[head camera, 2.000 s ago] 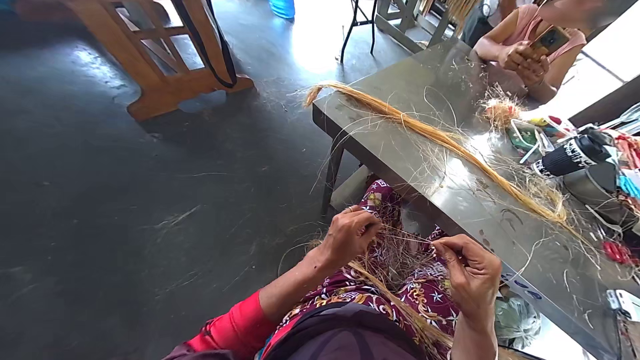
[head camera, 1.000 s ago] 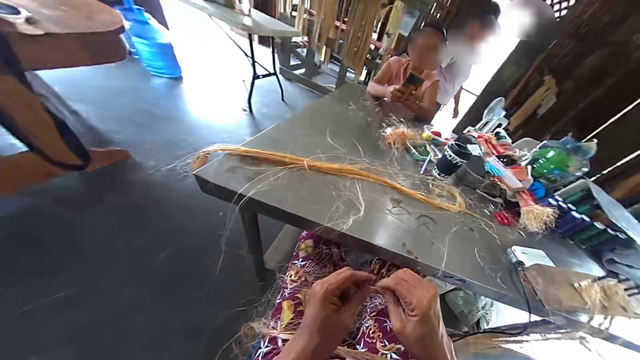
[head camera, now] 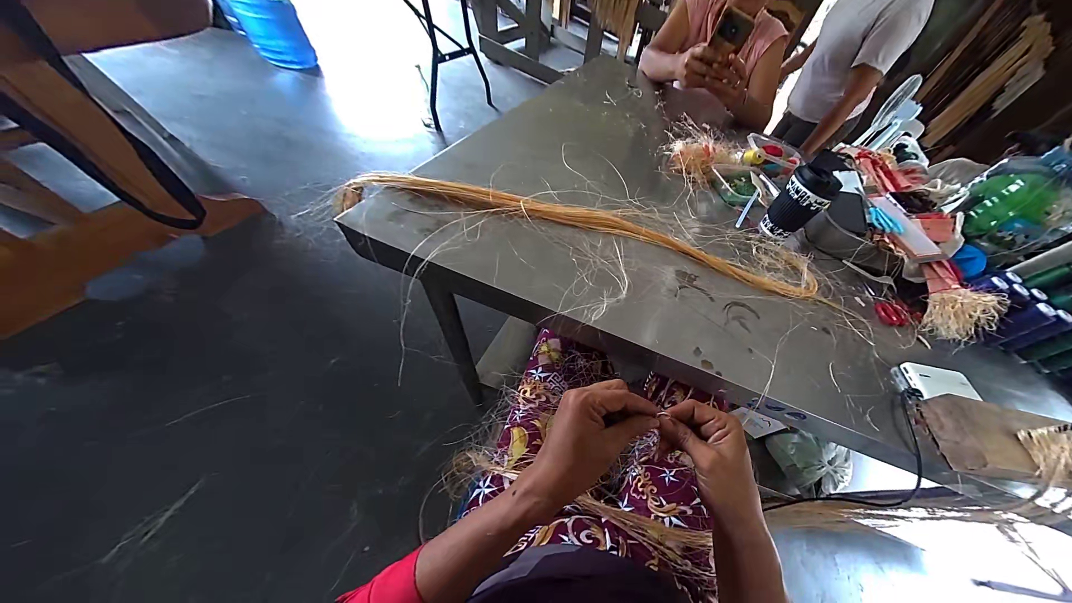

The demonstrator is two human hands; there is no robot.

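My left hand (head camera: 586,435) and my right hand (head camera: 708,435) meet above my lap, thumbs and forefingers pinching a thin pale fibre strand (head camera: 662,414) between them. Beneath them, a bundle of loose tan fibres (head camera: 636,523) lies across the patterned maroon cloth (head camera: 557,394) over my legs. Beyond my hands, a long golden hank of plant fibre (head camera: 578,218) is stretched over the grey table (head camera: 544,276), its left end bent over the corner and its right end looped. Loose wispy fibres (head camera: 599,280) lie around it.
Right on the table are a black tumbler (head camera: 800,199), red-handled scissors (head camera: 893,313), a white device (head camera: 938,382) with a black cable, and brown paper (head camera: 971,435). One person holds a phone (head camera: 730,32) at the far end; another person (head camera: 863,59) stands behind. A wooden frame (head camera: 75,193) stands left.
My hands were apart two seconds ago and have come together at the fingertips. The view has swung, showing more of the table's right side.
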